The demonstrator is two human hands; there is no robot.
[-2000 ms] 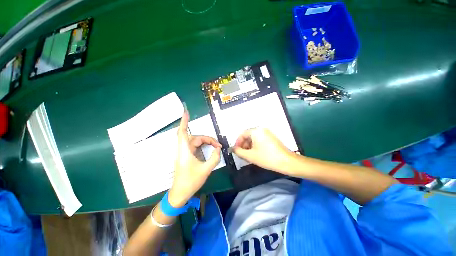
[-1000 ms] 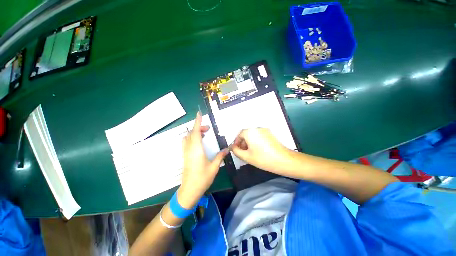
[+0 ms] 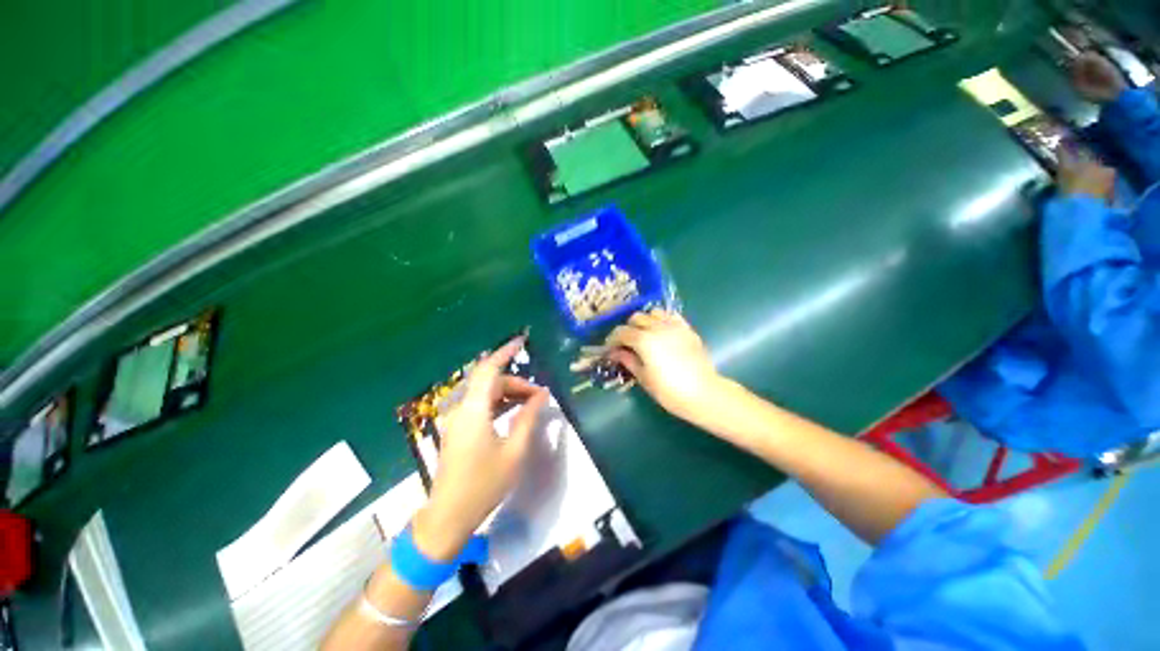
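The tablet unit [image 3: 560, 471] lies in front of me, with a white centre and gold electronics at its far end. My left hand [image 3: 481, 445], with a blue wrist strap [image 3: 420, 560], is above its upper left part. Its fingers are spread and I see nothing held in them. My right hand [image 3: 664, 360] reaches down to the pile of thin black parts with cream ends [image 3: 600, 369]. Its fingertips are at the pile; whether they grip a part cannot be told. The blue bin [image 3: 553, 265] with small tan pieces stands just beyond.
Lined white sheets [image 3: 305, 591] and a shorter white strip [image 3: 295, 519] lie left of the tablet. Long liner strips [image 3: 102, 585] and a red bin [image 3: 14, 552] are far left. Other tablet units [image 3: 598, 158] lie along the bench's far side. A neighbouring person's blue sleeves [image 3: 1081, 261] show at right.
The view has turned right, bringing in more tablets and a neighbour. My right hand has left the tablet's edge for the parts pile. My left hand has moved up over the tablet, fingers spread.
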